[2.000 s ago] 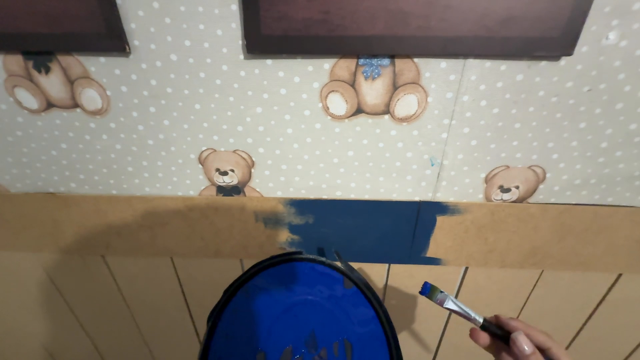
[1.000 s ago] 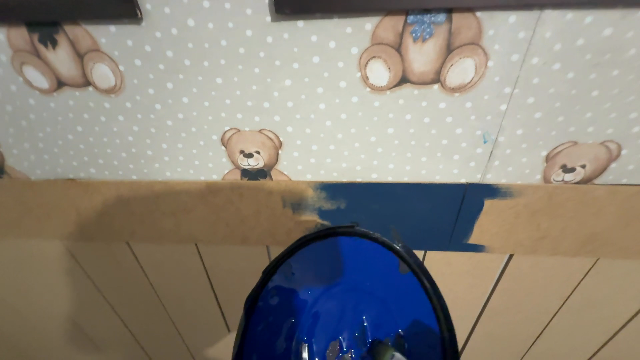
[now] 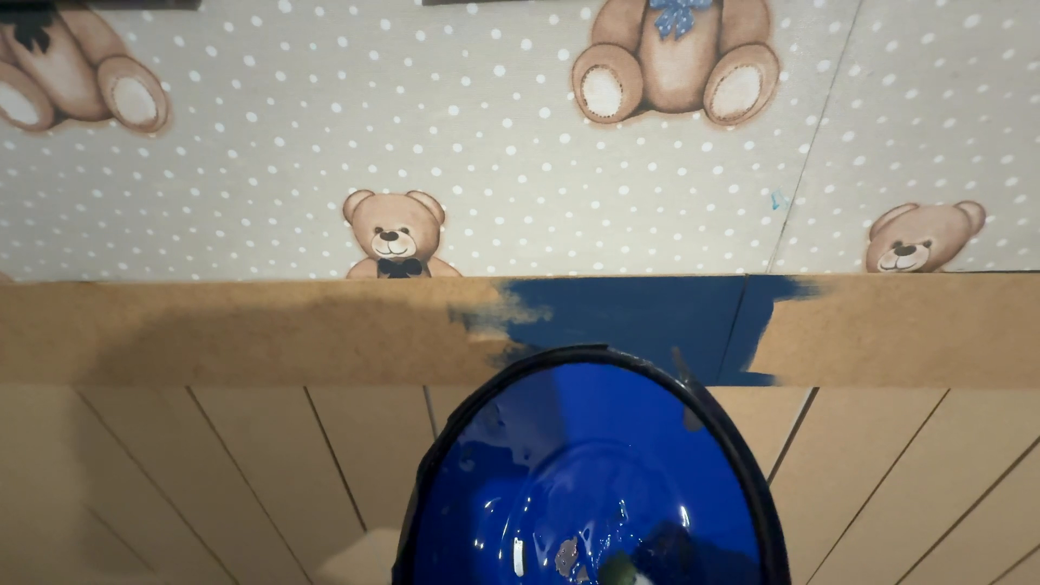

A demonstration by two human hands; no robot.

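Observation:
An oval-looking container with a black rim [image 3: 439,455] and wet blue paint [image 3: 601,479] inside fills the bottom centre. At its lower edge, a small greenish and whitish part [image 3: 621,569] shows in the paint; it looks like the tip of the paintbrush, cut off by the frame. Neither my left hand nor my right hand can be made out. Behind the container runs a brown board rail [image 3: 244,341], with a dark blue painted stretch [image 3: 634,313] at its middle whose ends are ragged.
Polka-dot wallpaper [image 3: 520,187] with printed teddy bears covers the wall above the rail. Grooved panelling [image 3: 244,455] lies below it. Dark frame edges [image 3: 520,2] show at the top. A shadow falls over the left of the rail.
My right hand with the paintbrush, seen at the lower right two seconds ago, has left the view. A brush-like tip now shows low in the container. The view has moved closer to the rail.

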